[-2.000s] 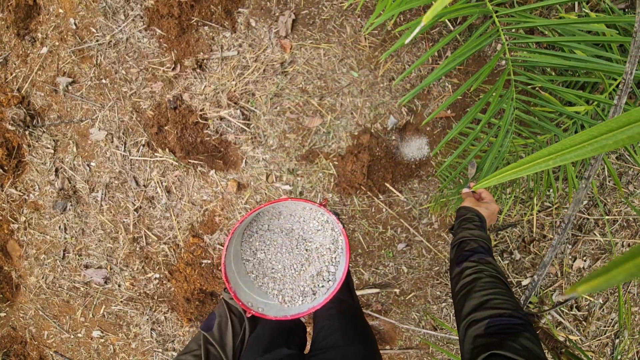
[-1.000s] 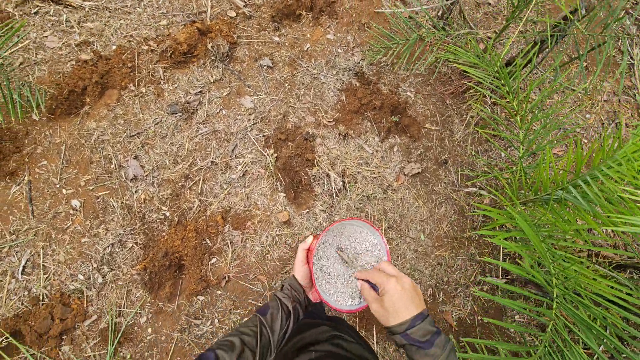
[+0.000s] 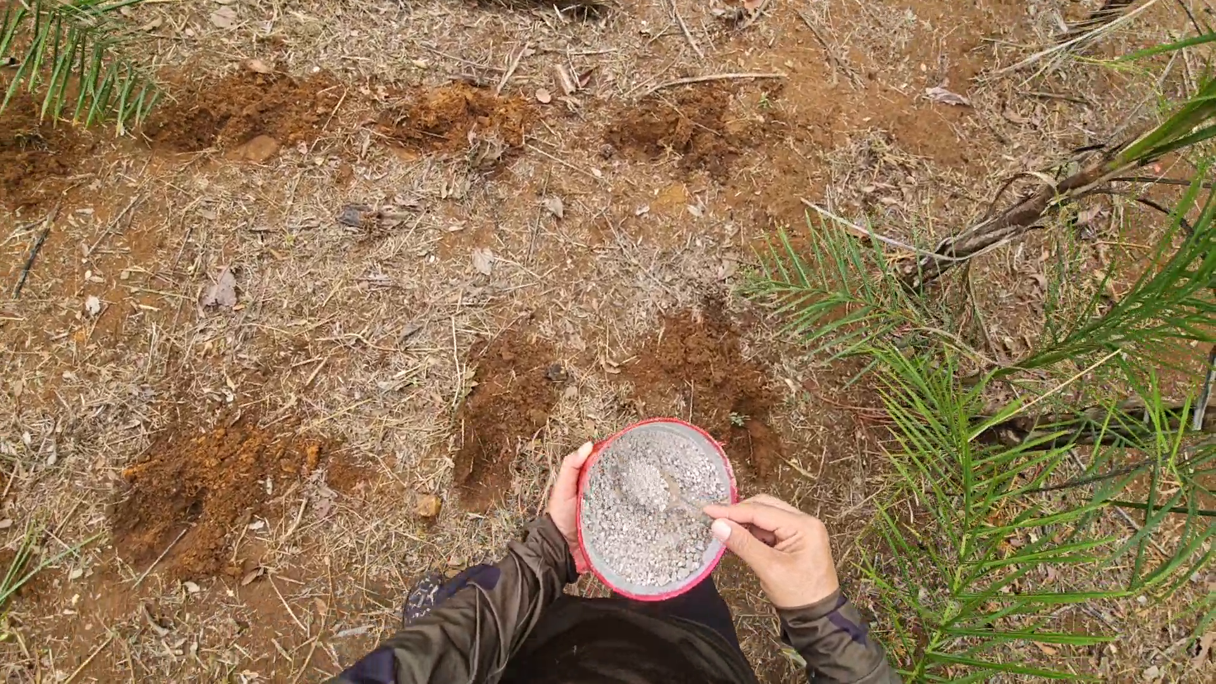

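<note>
A round bucket with a red rim (image 3: 591, 562) is held close to my body, full of pale grey granules (image 3: 655, 556). My left hand (image 3: 567, 503) grips its left side, with the fingers partly hidden by the wall. Between the thumb and fingers of my right hand (image 3: 779, 551), at the bucket's right rim, is the handle of a spoon (image 3: 686, 502). The spoon's bowl lies over the granules and carries a heap of them, so the bowl itself is hardly visible.
Patches of dug reddish soil (image 3: 703, 375) lie in front of the bucket, with another (image 3: 204, 489) to the left and several farther ahead. Dry grass litter covers the ground. Green palm fronds (image 3: 988, 532) spread along the right, near a brown stalk (image 3: 1026, 211). A shoe (image 3: 421, 597) shows below.
My right hand has come from beside the palm leaves to the bucket, and the spoon now bears a heap of granules. My left hand, unseen two seconds ago, shows on the bucket. The view has shifted.
</note>
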